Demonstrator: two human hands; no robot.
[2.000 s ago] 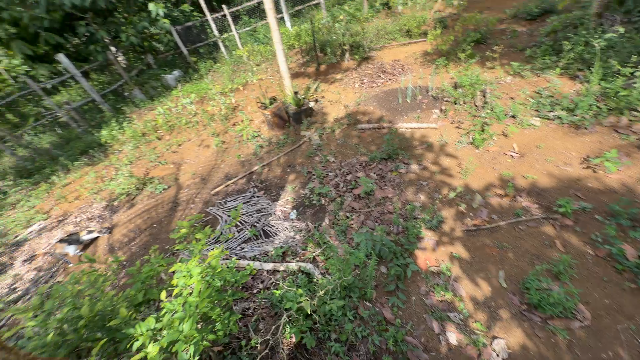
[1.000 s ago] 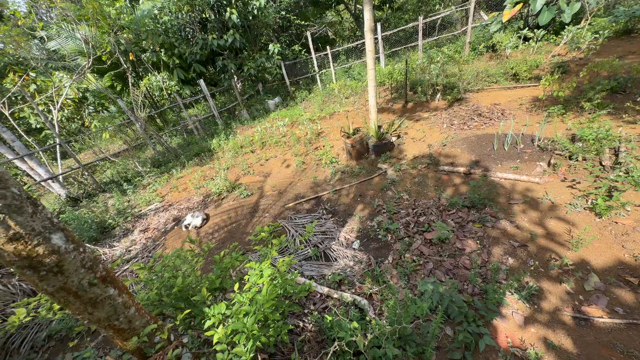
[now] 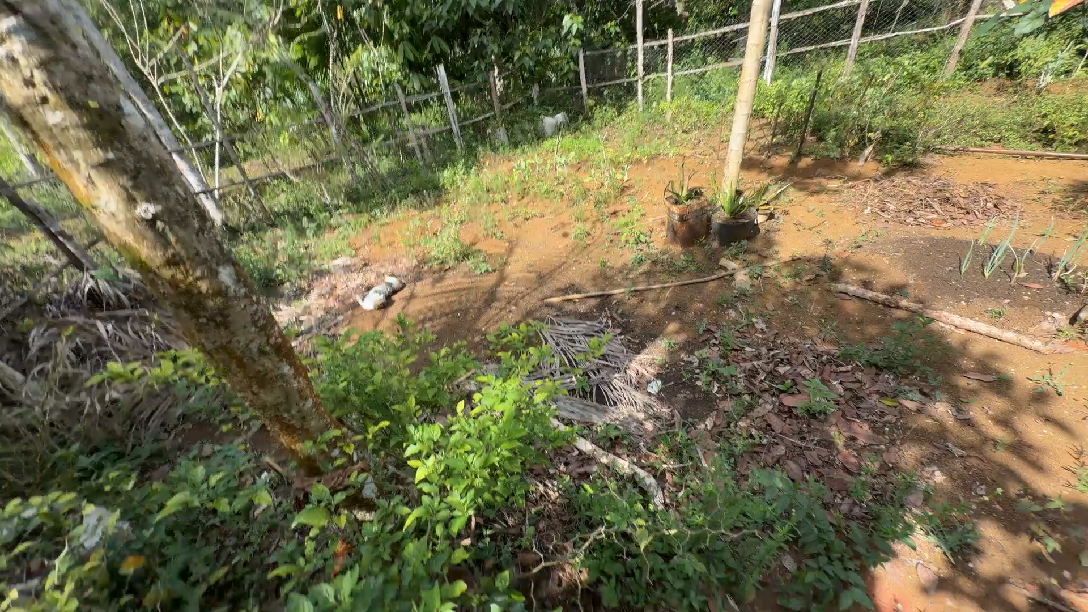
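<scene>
Neither my left hand nor my right hand shows in the head view. Ahead, two potted plants stand at the foot of an upright pole [image 3: 748, 93]: one in a rusty brown pot [image 3: 688, 219], the other in a black pot [image 3: 734, 229]. Dry palm fronds [image 3: 595, 365] lie on the soil near the middle. A small white and dark animal [image 3: 381, 292], its kind unclear, is on the ground left of them. Slender green shoots [image 3: 1001, 255] grow from a dark soil bed at the right.
A leaning tree trunk [image 3: 183, 246] rises close by at the left, with leafy shrubs [image 3: 476, 450] before me. Thin poles [image 3: 943, 317] lie across the bare earth. A wooden fence [image 3: 450, 106] with wire mesh crosses the back; a pale animal or object [image 3: 554, 124] is beside it.
The view has swung up and to the left, bringing the leaning trunk and more of the fence into sight. No hand shows in any frame.
</scene>
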